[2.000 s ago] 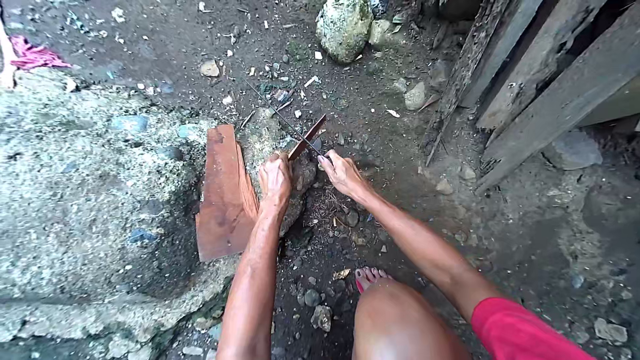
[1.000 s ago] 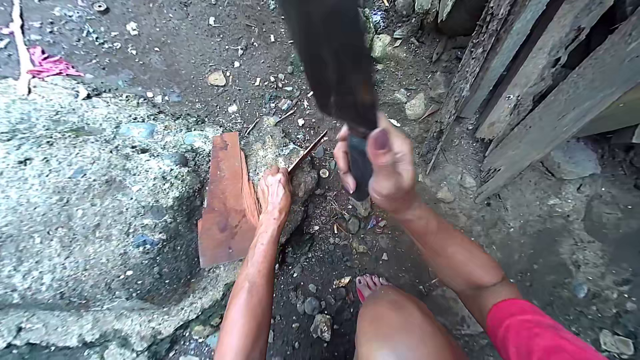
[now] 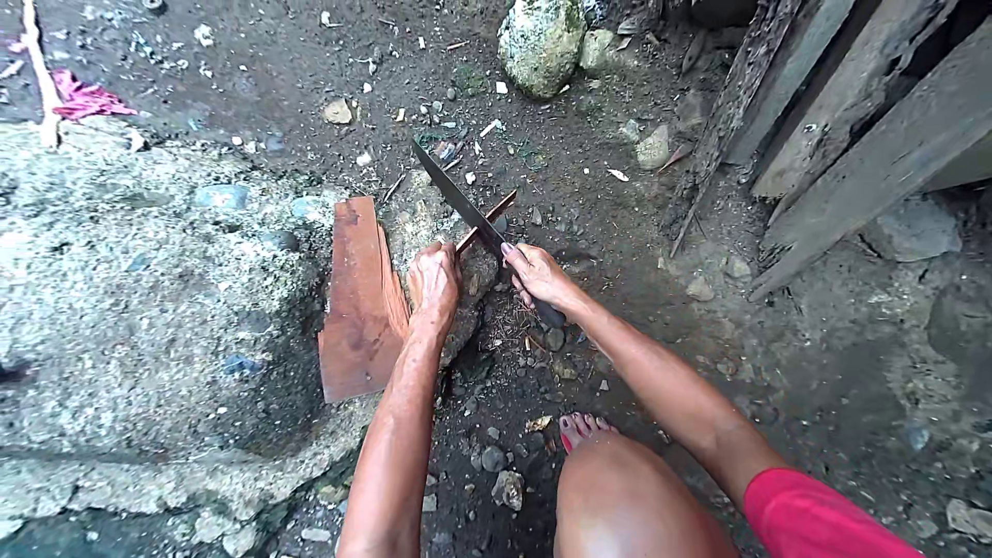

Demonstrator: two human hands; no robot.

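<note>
A narrow strip of brown wood (image 3: 502, 206) slants up and right out of my left hand (image 3: 434, 277), which grips its lower end over a stone. My right hand (image 3: 540, 277) is closed around the dark handle of a machete (image 3: 452, 190). The blade points up and left and crosses the strip just beyond my left fingers; whether it has cut in cannot be told. Left of my left hand, a flat reddish-brown board (image 3: 358, 298) with a splintered right edge lies against the big rock.
A large rough rock (image 3: 155, 310) fills the left side. Weathered wooden planks (image 3: 876, 163) lean at the upper right. A mossy round stone (image 3: 542, 46) sits at the top, and a pink cloth (image 3: 87, 97) at the upper left. Pebbles and chips litter the soil.
One second ago my right hand held the machete raised with its blade up; now the blade is down across the strip. My left hand stays on the strip, and the board has not moved.
</note>
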